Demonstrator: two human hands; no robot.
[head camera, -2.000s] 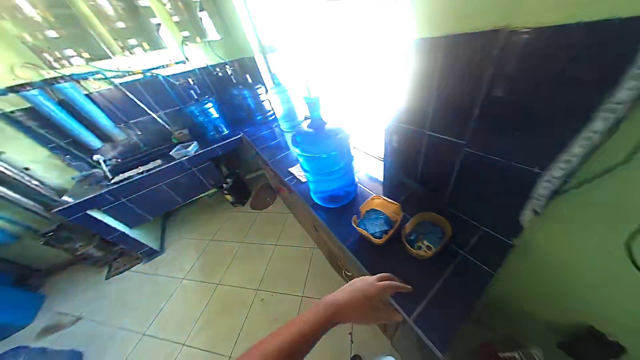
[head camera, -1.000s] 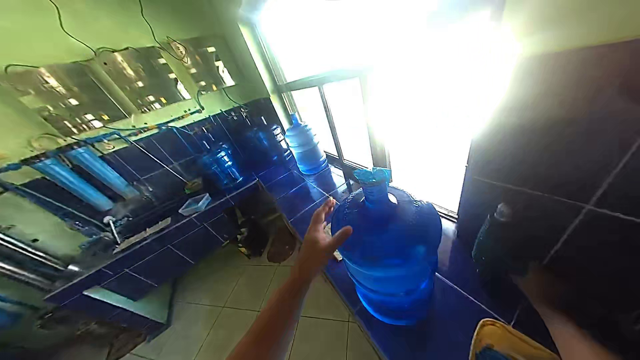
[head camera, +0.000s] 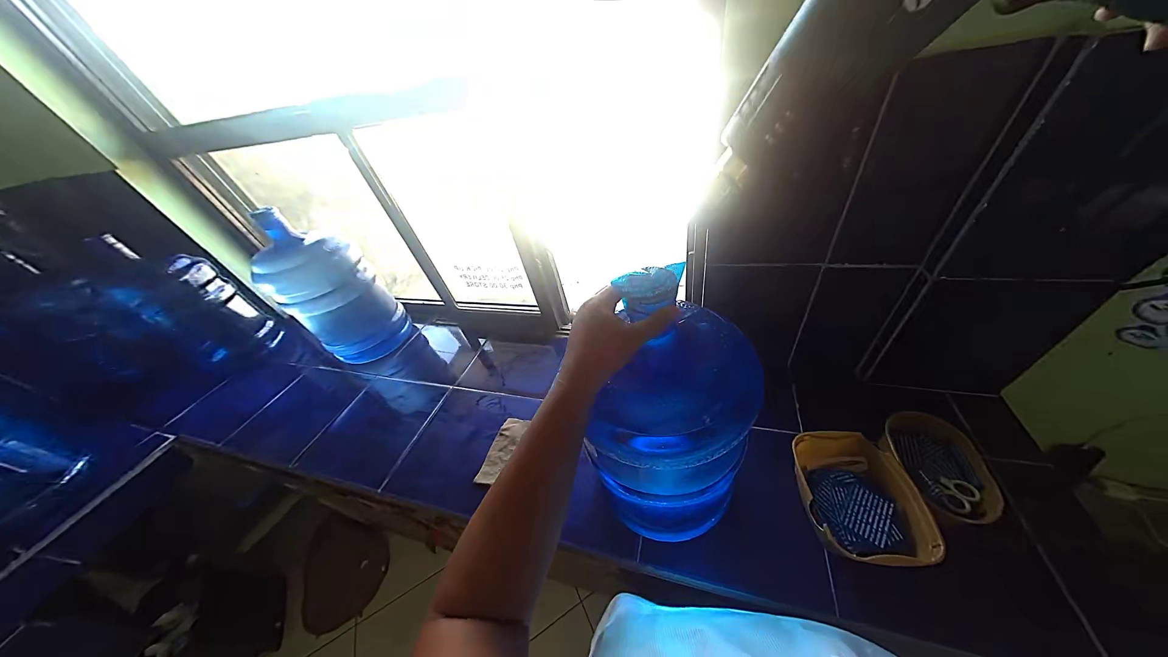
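My left hand (head camera: 616, 328) is wrapped around the neck of a large blue water jug (head camera: 671, 420), its thumb across the front. The jug stands upright on the blue tiled counter. Crinkled clear-blue plastic (head camera: 646, 285) covers the jug's top, just above my fingers. Only some fingers of my right hand (head camera: 1152, 35) show at the top right corner, at the dark end of a thick grey cylindrical tool (head camera: 812, 73), which looks like a heat gun or dryer. Its narrow end points down and left, above and to the right of the jug's top, apart from it.
Right of the jug lie a yellow basket (head camera: 926, 547) of printed blue wrappers and another basket (head camera: 990, 506) with scissors (head camera: 954, 493). A second jug (head camera: 333, 292) stands by the bright window at left. A brown piece (head camera: 500, 449) lies near the counter edge (head camera: 401, 506).
My left hand has moved from beside the jug onto its neck. The grey tool has come into view at the upper right. The view has shifted toward the window and baskets.
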